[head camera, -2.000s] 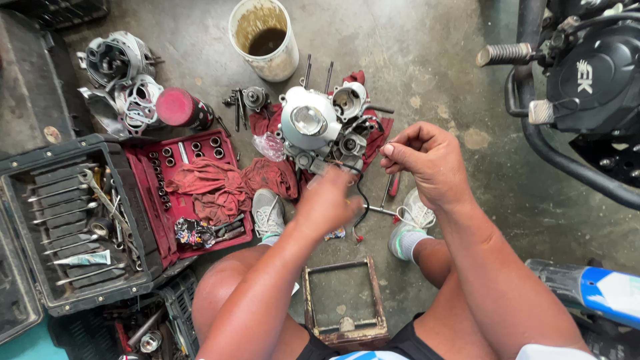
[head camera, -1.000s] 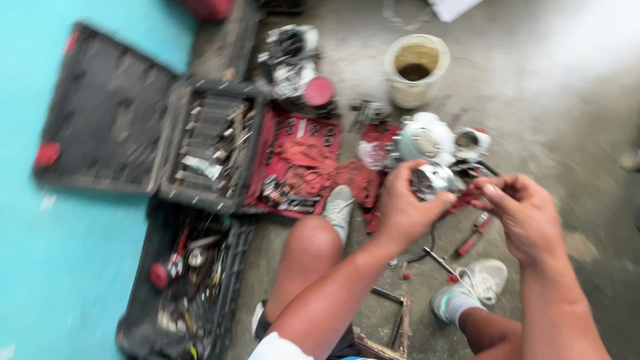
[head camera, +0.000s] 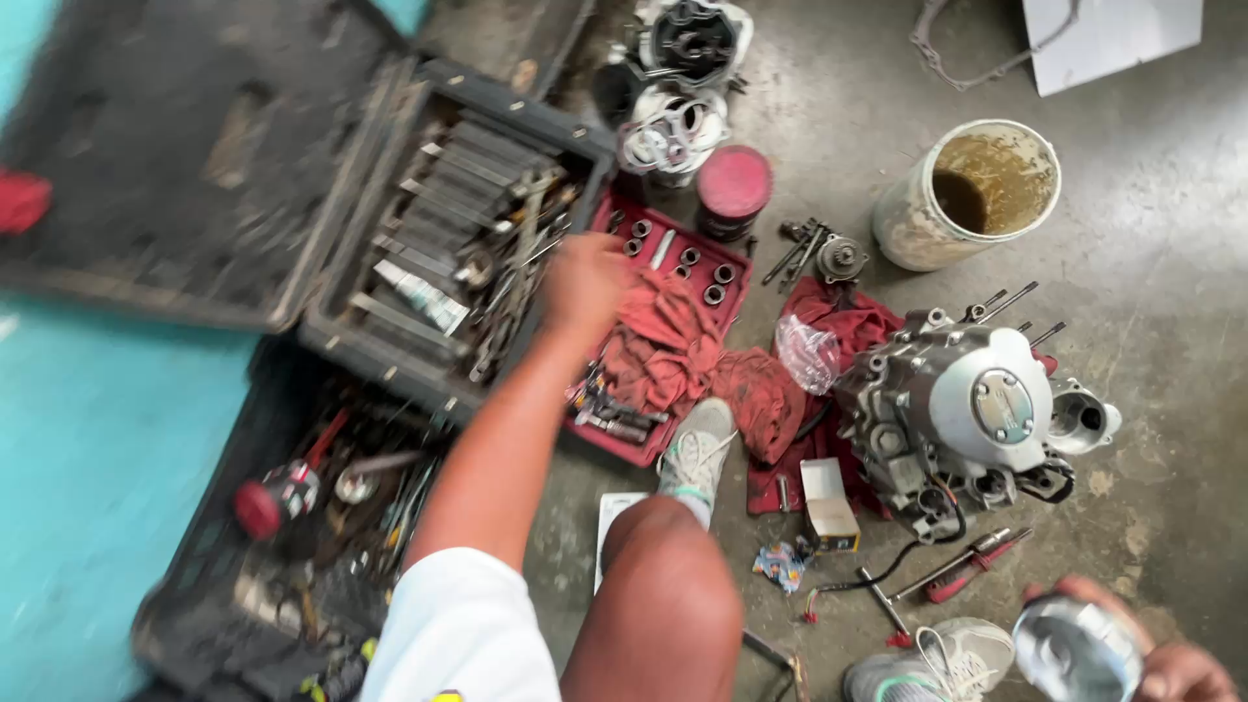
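My left hand (head camera: 585, 288) is blurred over the left edge of the red socket tray (head camera: 634, 448), beside the black toolbox; its fingers are too blurred to read, and I cannot tell whether it touches anything. At the lower right edge, my right hand (head camera: 1175, 658) grips a round silver metal part (head camera: 1077, 648), partly cut off by the frame. Red rags (head camera: 663, 341) lie in the tray next to several sockets. Wrenches (head camera: 526, 234) and a white tube (head camera: 424, 297) lie in the toolbox. An engine (head camera: 951, 390) with a silver cover rests on red cloth on the floor.
A bucket (head camera: 1043, 185) with dark liquid stands behind the engine. A red-lidded container (head camera: 733, 185) and engine castings (head camera: 687, 58) stand above the tray. A T-handle tool (head camera: 885, 600), a screwdriver (head camera: 960, 575) and a small open box (head camera: 831, 517) lie near my shoes. A tool crate (head camera: 195, 556) is at lower left.
My left hand has moved from beside the engine to the socket tray. The silver part, near my left hand one second ago, is now in my right hand. The view has shifted left.
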